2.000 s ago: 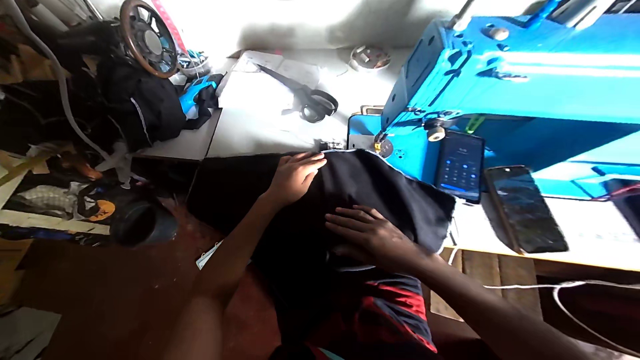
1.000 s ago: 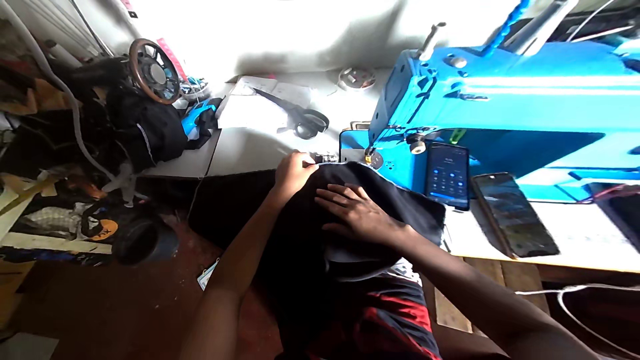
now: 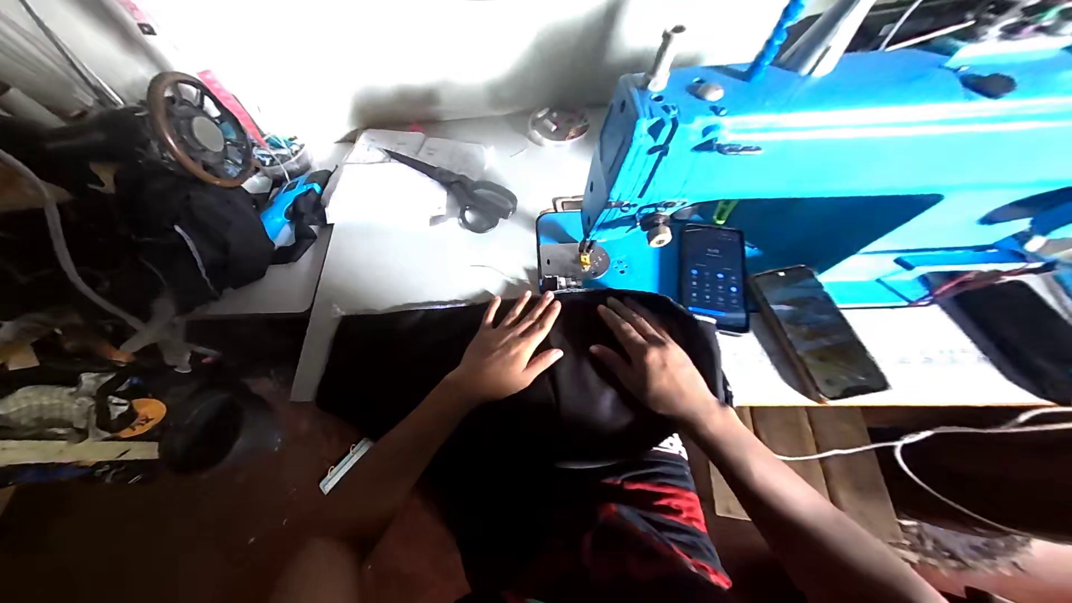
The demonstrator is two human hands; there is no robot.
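Black fabric (image 3: 402, 360) lies over the front edge of the white table and hangs down over my lap. My left hand (image 3: 511, 347) rests flat on it, fingers apart, the fingertips near the fabric's far edge. To its right, my right hand (image 3: 653, 356) also lies on the cloth with its fingers extended. Neither hand grips anything. Just beyond the far edge are the needle and presser foot area (image 3: 585, 255) of a blue sewing machine (image 3: 837, 126). The cloth's edge reaches the needle plate's near side but does not plainly lie under the foot.
Black scissors (image 3: 473, 197) lie on the table behind my left hand. A lit phone (image 3: 713, 276) and another phone (image 3: 821, 335) lie right of the needle. A round clear container (image 3: 559, 126) stands farther back. At left is a machine with a brown handwheel (image 3: 201, 130); a white cord (image 3: 921, 431) hangs at right.
My left hand has gone from bent fingers at the fabric's edge to lying flat with fingers spread. My right hand has moved up toward the fabric's far edge.
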